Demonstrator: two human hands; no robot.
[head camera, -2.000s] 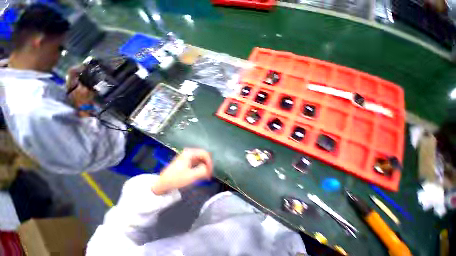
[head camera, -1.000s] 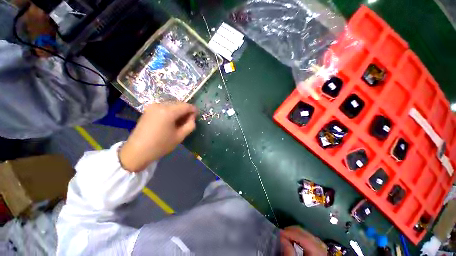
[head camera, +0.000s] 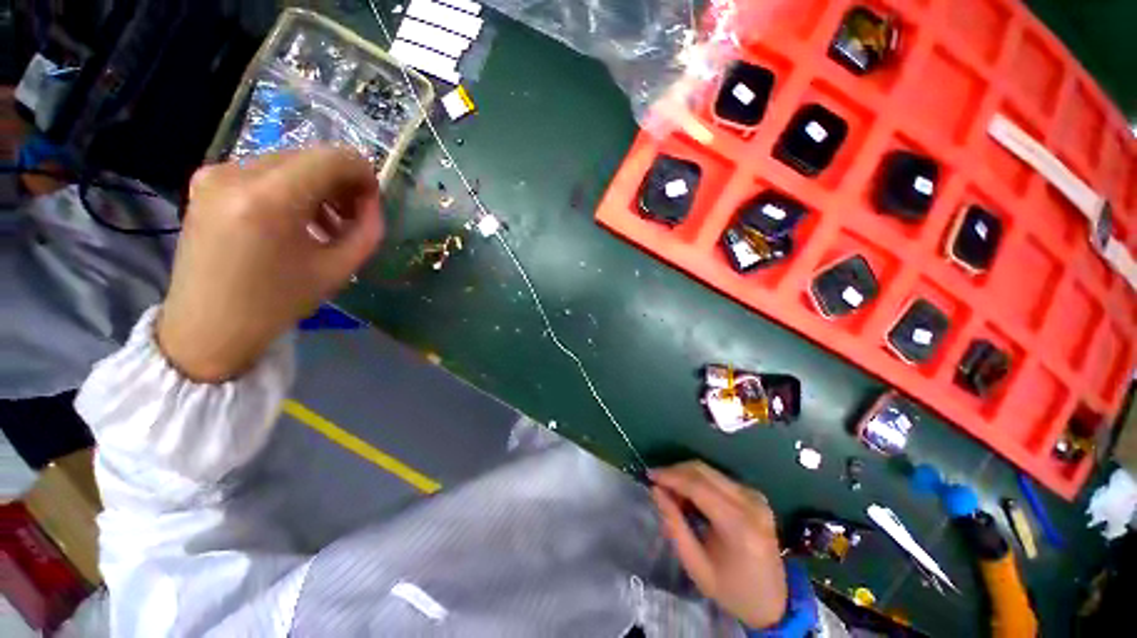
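Note:
My left hand (head camera: 281, 256) is raised over the near end of a clear-walled tray of small parts (head camera: 418, 125). Its fingers are curled; whether they hold anything is not clear. My right hand (head camera: 723, 542) is at the bench's near edge, closed around a thin dark item (head camera: 693, 521), mostly hidden by the fingers. A thin pale line, like a wire (head camera: 536, 297), runs across the green mat to the dark tip at these fingers. An opened watch with orange flex (head camera: 748, 399) lies on the mat. Another opened watch (head camera: 829, 536) lies right of my right hand.
A red tray (head camera: 779, 312) with dark watches fills the right. Tweezers (head camera: 910, 546), an orange screwdriver (head camera: 1005, 592), a blue rounded item (head camera: 958, 499) and a black-screened watch (head camera: 888, 424) lie at lower right. Clear plastic film (head camera: 611, 38) and a white label sheet (head camera: 436, 38) lie at the top.
The view has turned and shifted towards the small-parts tray. My left hand has moved from the bench edge to this tray. My right hand has come into view, and the pale line now shows.

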